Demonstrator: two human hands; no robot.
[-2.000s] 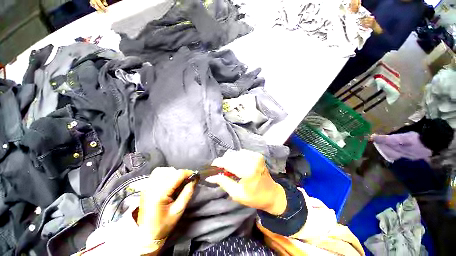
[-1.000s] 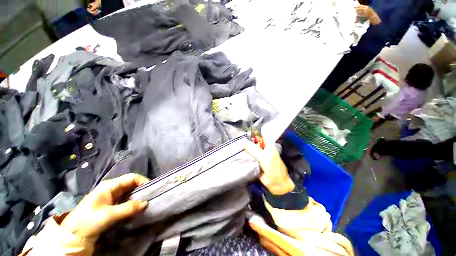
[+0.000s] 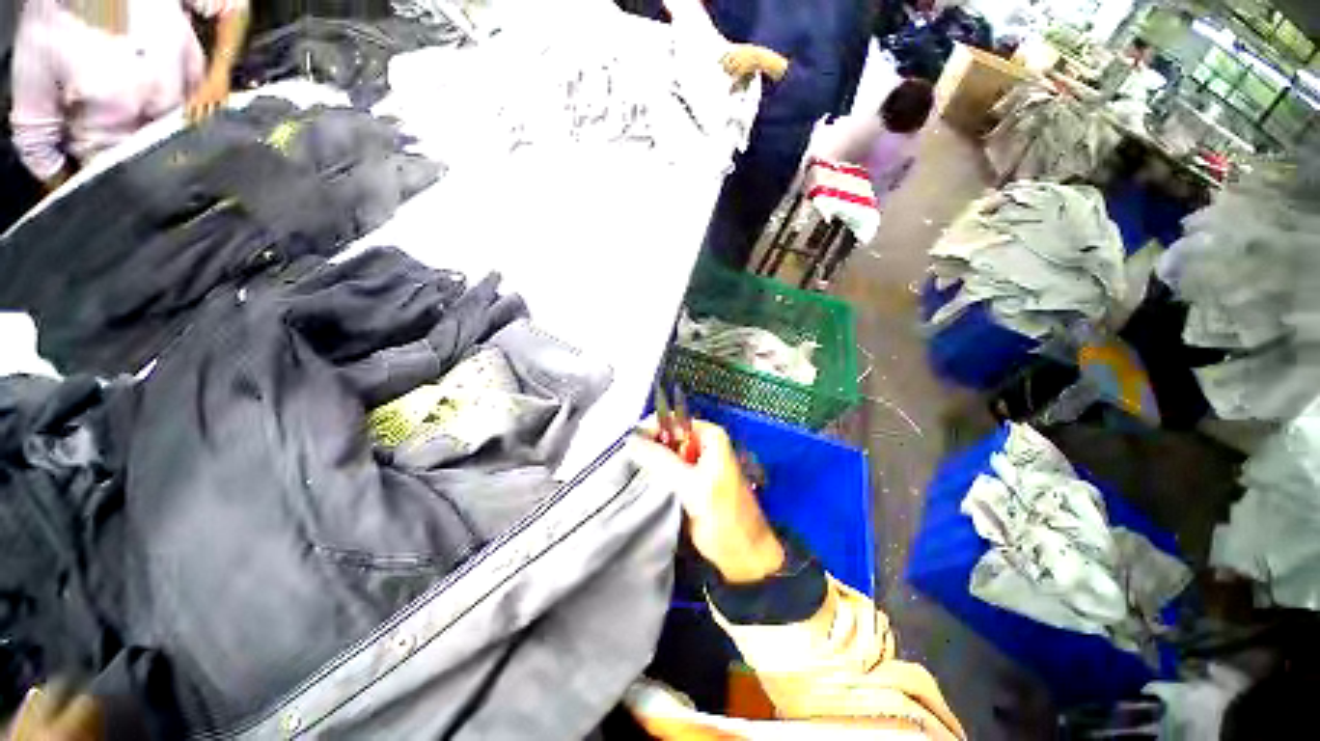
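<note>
A grey denim garment is stretched out in front of me, its long stitched edge with metal buttons running from lower left to upper right. My right hand pinches the upper right end of this edge and also holds thread snips with red handles, blades pointing up. My left hand is cut off by the lower left corner and blurred; its grip cannot be made out.
Dark denim garments lie on the white table. Pale garments lie at its far side. People stand at the far edge. A green basket and blue bin stand right of the table; more bins with pale cloth are beyond.
The view has swung right. The hands, first close together on the cloth, have moved apart and the stitched edge is now stretched long. My left hand has moved to the lower left corner.
</note>
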